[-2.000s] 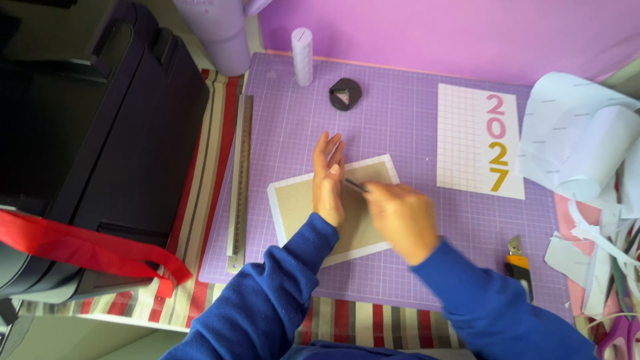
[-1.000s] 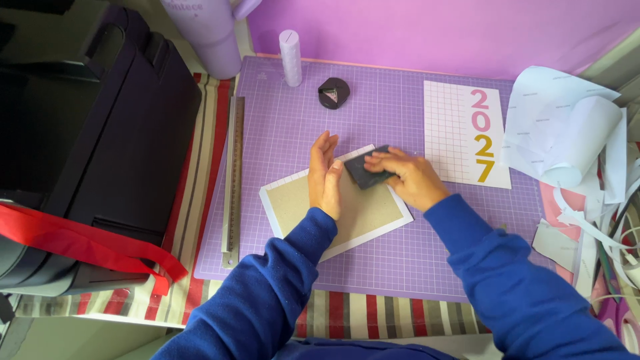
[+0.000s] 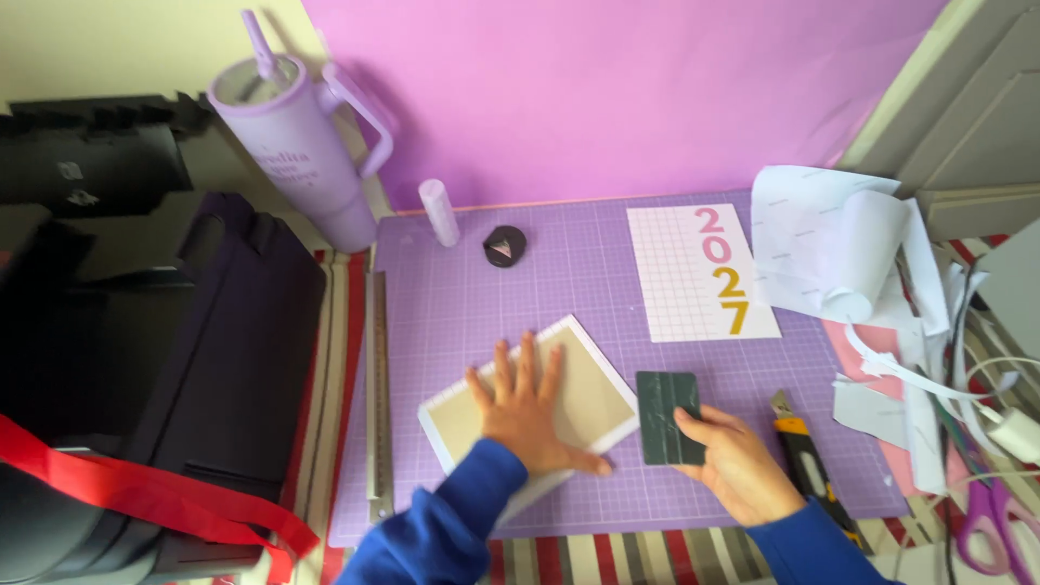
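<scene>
My left hand [image 3: 524,414] lies flat, fingers spread, on a beige board with white folded-over edges [image 3: 597,366], which sits tilted on a purple gridded cutting mat [image 3: 569,276]. Held in my right hand [image 3: 731,463] is a dark green squeegee card [image 3: 668,414], just right of the board's corner. A yellow and black utility knife [image 3: 804,463] with its blade out rests to the right of that hand. Farther back on the mat is a white gridded sheet [image 3: 674,276] with pink and gold numerals. A metal ruler [image 3: 376,390] runs along the mat's left side.
A lilac tumbler [image 3: 305,154], a lilac cylinder [image 3: 439,213] and a round black item [image 3: 504,246] stand or lie at the back. At left is a black printer [image 3: 236,325] with red ribbon [image 3: 146,496]. Rolled paper [image 3: 865,252], scraps, cables and purple scissors [image 3: 995,520] crowd the right.
My right hand has moved off the board to the right with the dark card. My left hand, earlier on edge beside the card, now lies flat on the board. The view has shifted.
</scene>
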